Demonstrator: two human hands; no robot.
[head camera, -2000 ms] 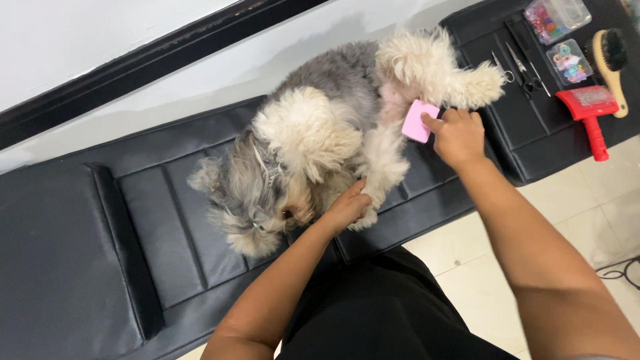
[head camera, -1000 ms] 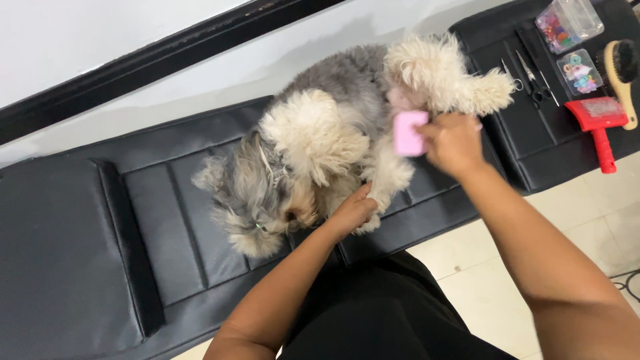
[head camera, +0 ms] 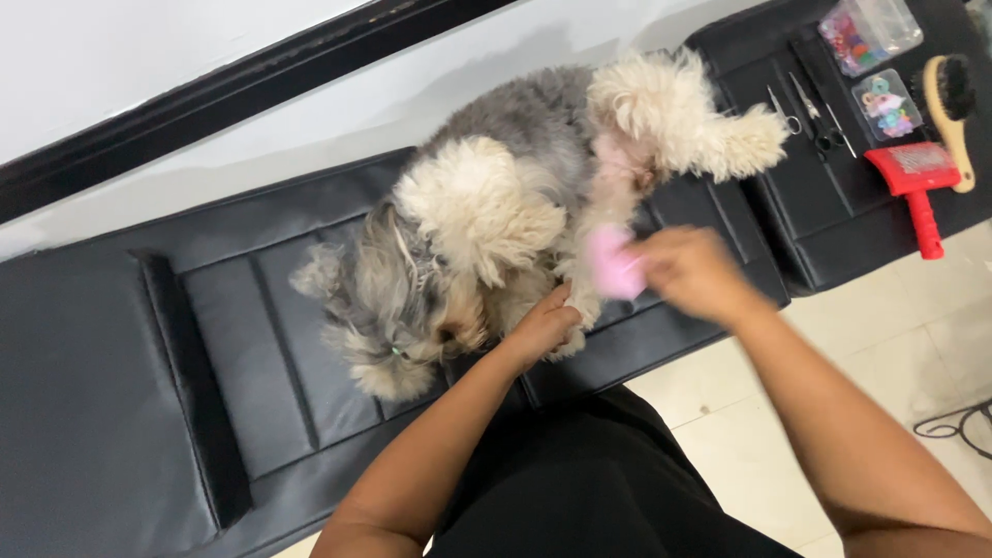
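A grey and cream long-haired dog (head camera: 519, 116) lies on its side on a black padded bench (head camera: 333, 434), head to the left and hind legs to the right. My left hand (head camera: 542, 329) grips the dog's lower leg (head camera: 583, 298) near the paw, at the bench's front edge. In my right hand (head camera: 686, 267), blurred by motion, is a small pink grooming tool (head camera: 616, 262), which lies against the fur of that same leg. Its working face is hidden. A small green hair tie (head camera: 397, 352) shows on the dog's head.
On the bench's right section lie a red slicker brush (head camera: 914, 170), a wooden-handled bristle brush (head camera: 947, 116), scissors (head camera: 810, 108), a black comb (head camera: 814, 74) and two clear boxes of small colourful items (head camera: 887, 105) (head camera: 868, 35). A white wall (head camera: 310, 147) runs behind the bench.
My right hand has moved the pink tool down the leg, from near the belly toward the paw. My left hand still grips the leg.
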